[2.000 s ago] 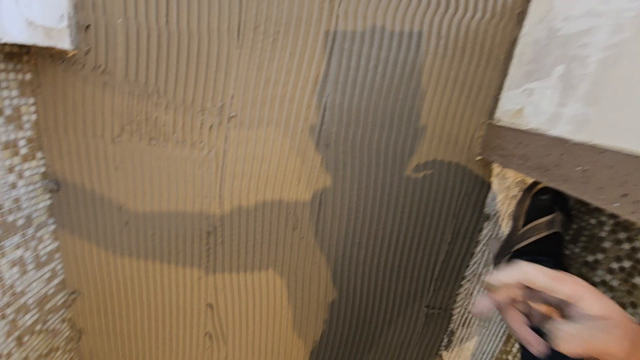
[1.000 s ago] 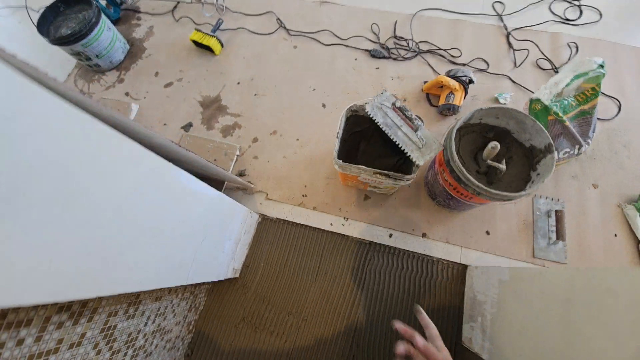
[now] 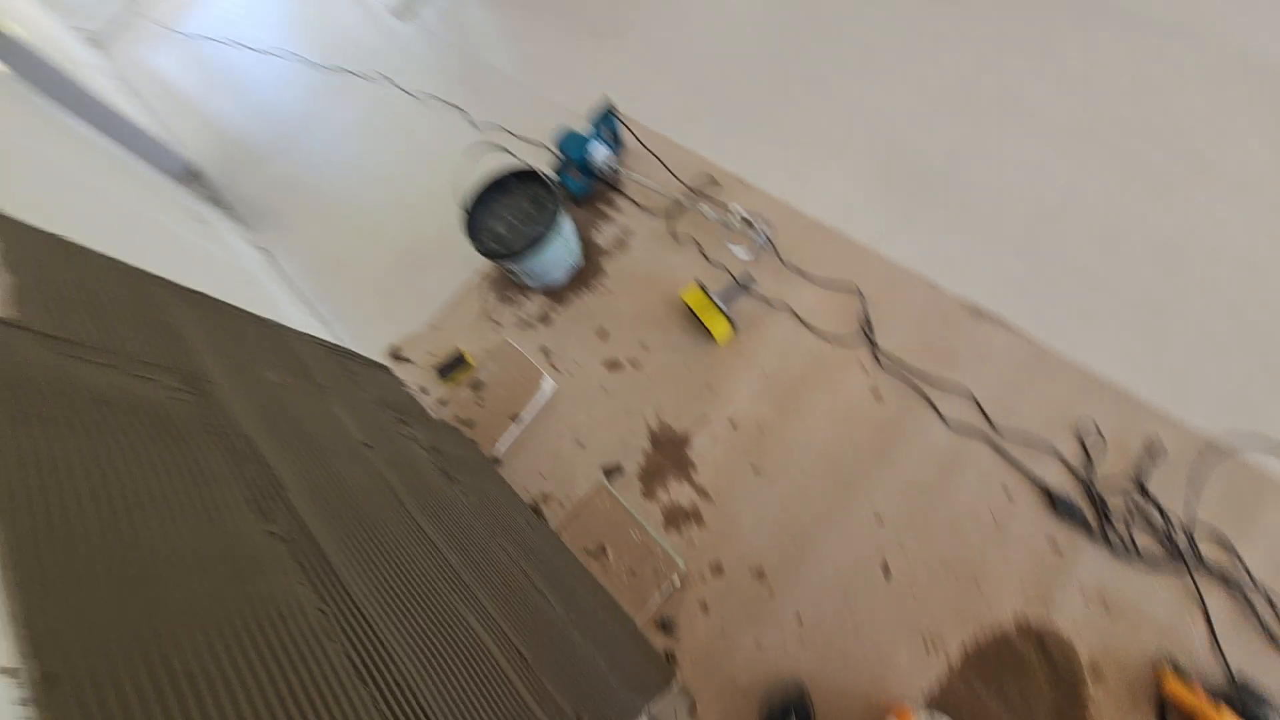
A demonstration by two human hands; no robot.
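Neither my left hand nor my right hand shows in the head view, so what they hold cannot be seen. A surface of ridged grey-brown mortar (image 3: 250,500) fills the lower left. Beyond its edge, brown protective paper (image 3: 820,450) covers the floor. A bucket (image 3: 545,250) with a dark rim and dark contents stands at upper centre, beside a blue power tool (image 3: 590,150). Right of it lies a yellow brush (image 3: 709,313). A small yellow and black object (image 3: 456,366) rests near the mortar's edge. The view is blurred.
Tangled black cables (image 3: 1100,500) run across the paper toward the right. Two flat brown pieces with pale edges, one a lower board (image 3: 620,550), lie beside the mortar. Wet stains (image 3: 670,465) mark the paper. Part of an orange tool (image 3: 1190,695) shows at lower right.
The view has swung strongly across the floor. A hand shown at the lower right two seconds ago, and at the bottom one second ago, is out of view.
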